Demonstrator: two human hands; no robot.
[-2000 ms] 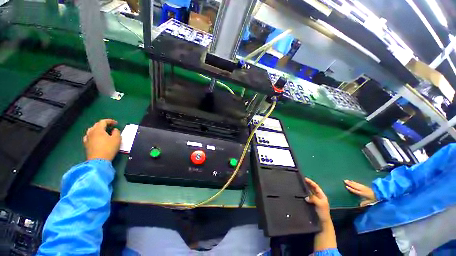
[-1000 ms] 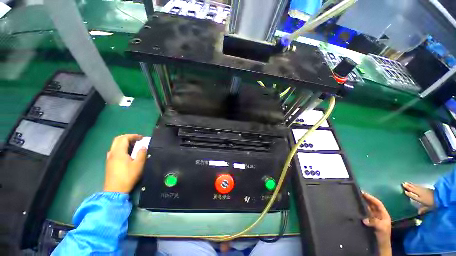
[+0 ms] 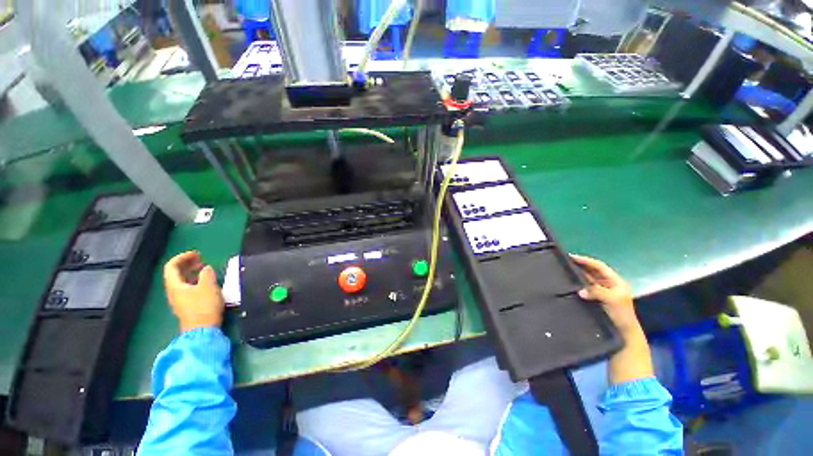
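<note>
A black turnover tray (image 3: pixel 553 312) lies right of the press, its near end over the bench edge. It holds three white-looking back covers (image 3: pixel 505 232) in its far slots; the near slots are empty. My right hand (image 3: pixel 606 289) touches the tray's right side near its front corner. My left hand (image 3: pixel 193 289) is beside the control box (image 3: pixel 312 325), fingers curled and apart, next to a white card (image 3: pixel 232 281). The press (image 3: pixel 312 111) stands in the centre; its nest is mostly hidden under the plate.
Another black tray (image 3: pixel 67 356) with three greyer covers (image 3: pixel 85 289) lies left. Stacked trays (image 3: pixel 735 160) stand far right, blister trays (image 3: pixel 508 87) at the back. An air hose (image 3: pixel 434 258) hangs over the control box. A blue chair (image 3: pixel 709 370) is at lower right.
The view has shifted and turned. The other person's hand and sleeve at the right are out of view. My left hand has drawn slightly off the white card. My right hand stays at the tray.
</note>
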